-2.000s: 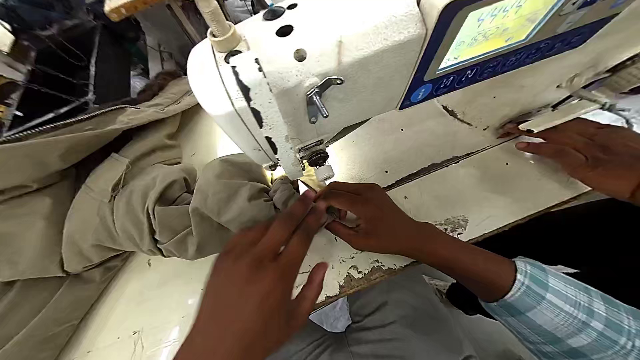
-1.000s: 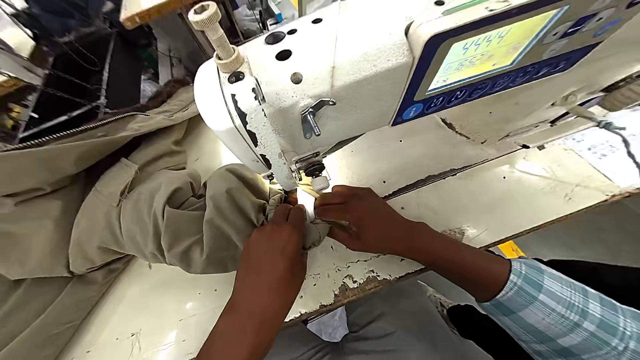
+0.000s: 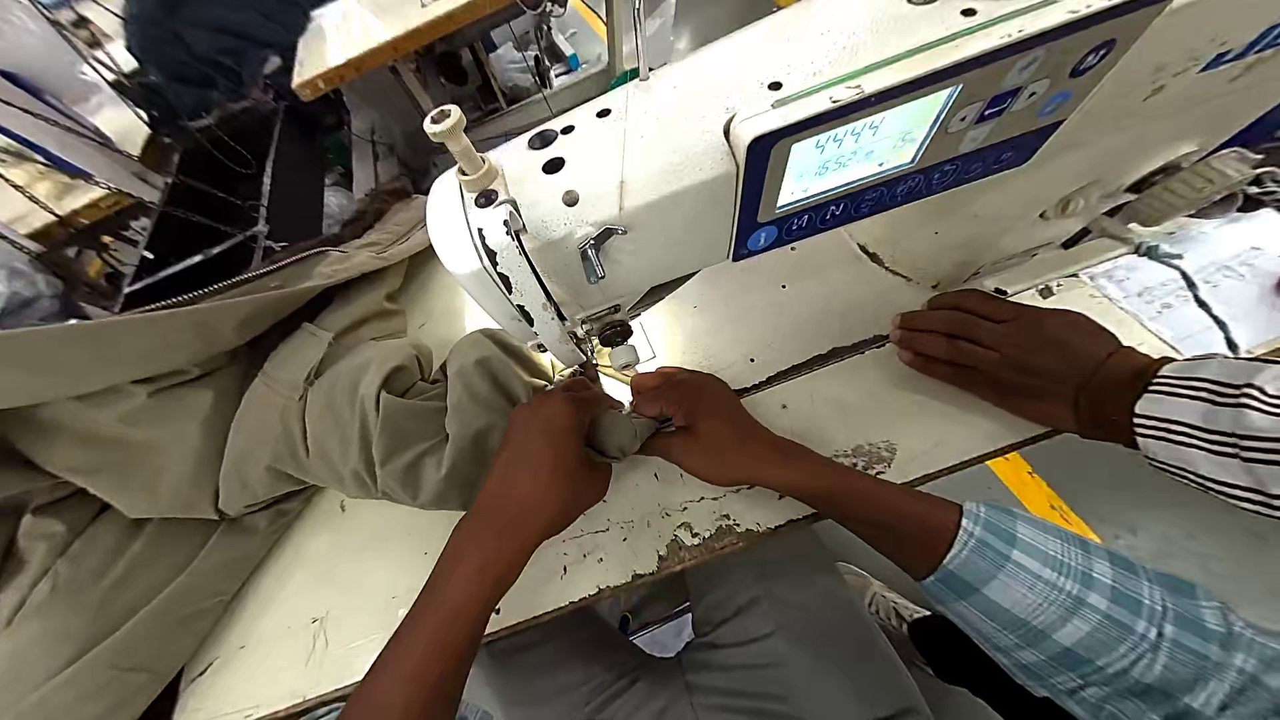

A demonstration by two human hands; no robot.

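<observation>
A khaki fabric garment (image 3: 390,420) lies bunched over the left part of the sewing machine's table, one end of it under the needle area. My left hand (image 3: 560,455) grips that end just in front of the presser foot (image 3: 592,368). Close on its right, my right hand (image 3: 700,425) pinches the same cloth, its fingertips near the foot. The lit white sewing machine head (image 3: 580,220) stands over both hands. Fingers cover the cloth's edge at the needle.
A co-worker's hand (image 3: 1010,355) in a striped sleeve rests flat on the worn machine table (image 3: 800,300) at right. The control panel (image 3: 870,150) is on the machine arm. A zipper (image 3: 240,280) edges the garment at left. Another table (image 3: 400,40) stands behind.
The co-worker's hand, out of view one second ago, is back on the table at right. My left hand, apart and blurred two seconds ago, has closed on the cloth.
</observation>
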